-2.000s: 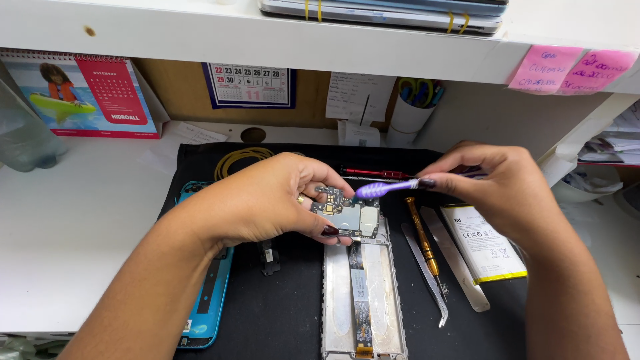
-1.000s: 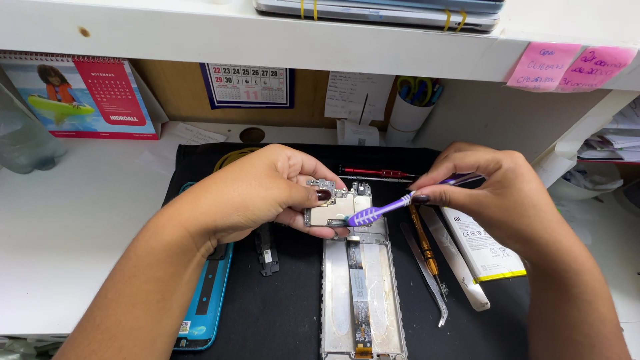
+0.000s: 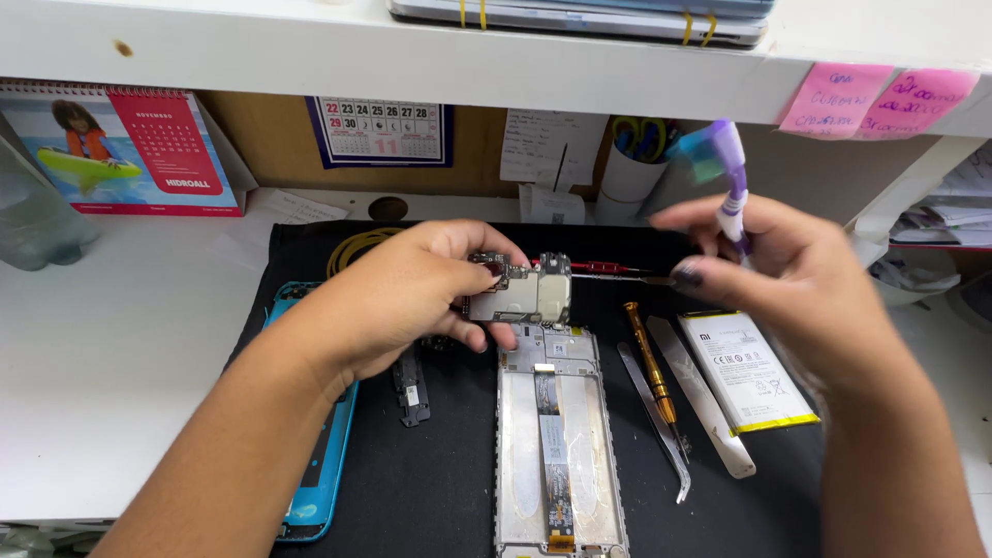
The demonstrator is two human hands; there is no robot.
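My left hand (image 3: 434, 294) grips a phone's logic board (image 3: 527, 294) by its left end, above the top of an opened phone frame (image 3: 558, 434). A flex cable (image 3: 552, 449) runs down the middle of that frame. In my right hand (image 3: 775, 263), raised over the mat's right part, is a purple and white toothbrush (image 3: 732, 186), its bristles pointing left and blurred. A blue phone back cover (image 3: 329, 465) lies partly under my left forearm, with a small black phone part (image 3: 411, 387) beside it.
Right of the frame lie curved tweezers (image 3: 659, 426), a gold screwdriver (image 3: 651, 364), a flat metal pry tool (image 3: 701, 403) and a phone battery (image 3: 748, 372). A red screwdriver (image 3: 604, 266) lies behind the board. A white shelf (image 3: 542, 74) overhangs the back.
My right hand has lifted the toothbrush up and to the right, off the logic board. The board, still in my left hand, is turned differently than two seconds ago.
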